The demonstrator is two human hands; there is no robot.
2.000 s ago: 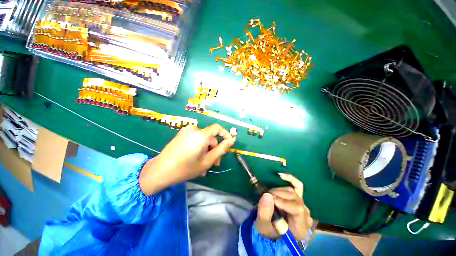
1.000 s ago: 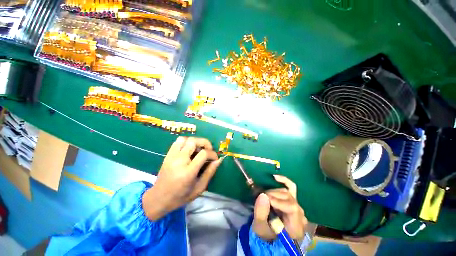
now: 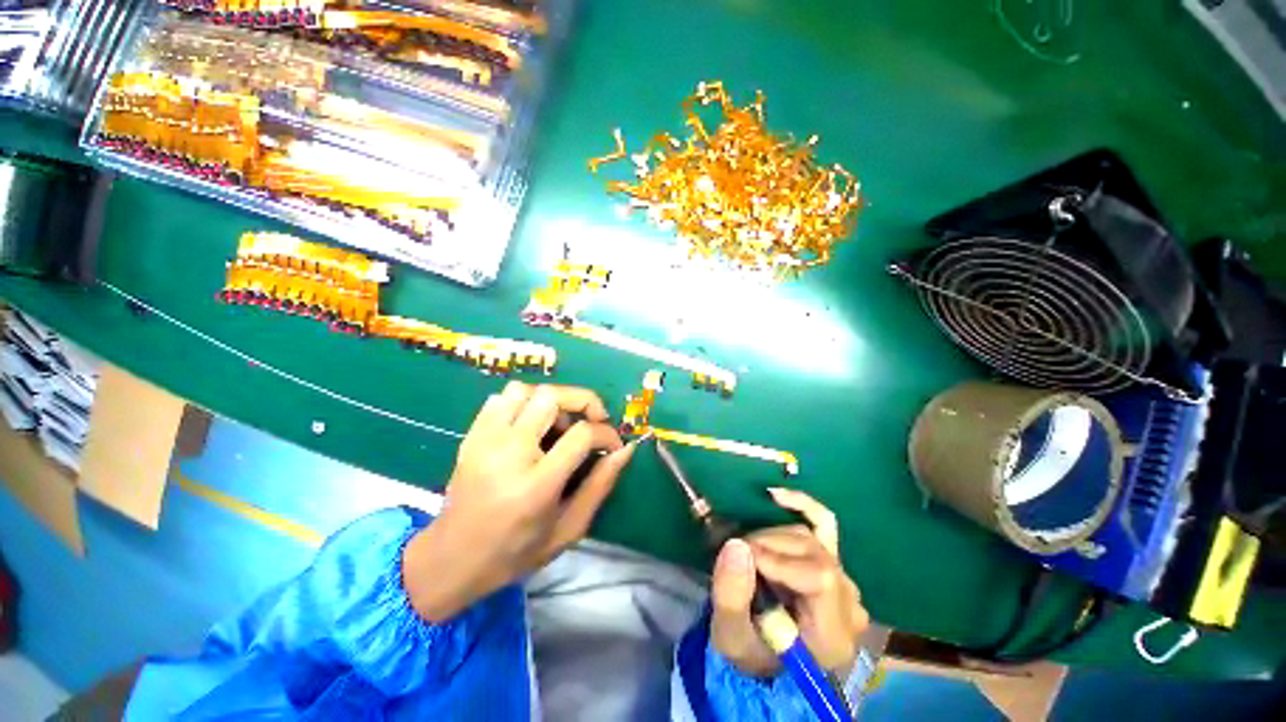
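My right hand (image 3: 793, 585) holds the soldering iron (image 3: 773, 621) like a pen. Its metal tip is at the left end of a long orange flex circuit (image 3: 726, 449) lying on the green mat. A small flex piece (image 3: 639, 406) stands up from that same end. My left hand (image 3: 529, 473) has its fingertips closed on the solder wire (image 3: 296, 374), whose end reaches the iron tip; the wire runs back across the mat to the left. Whether the small piece overlaps or only touches the long one is too small to tell.
A heap of small flex pieces (image 3: 748, 184) lies behind the work. Joined flex assemblies (image 3: 303, 278) lie left, below the blister tray (image 3: 480, 233). Another strip (image 3: 642, 349) lies just behind my hands. Right are the fume fan (image 3: 1044, 303), tape roll (image 3: 987, 459), blue station (image 3: 1149, 487) and yellow sponge (image 3: 1226, 571).
My left fingers have left the small flex piece, which now shows, and hold the solder wire at the joint. The iron tip stays near the strip's left end. The view has shifted slightly.
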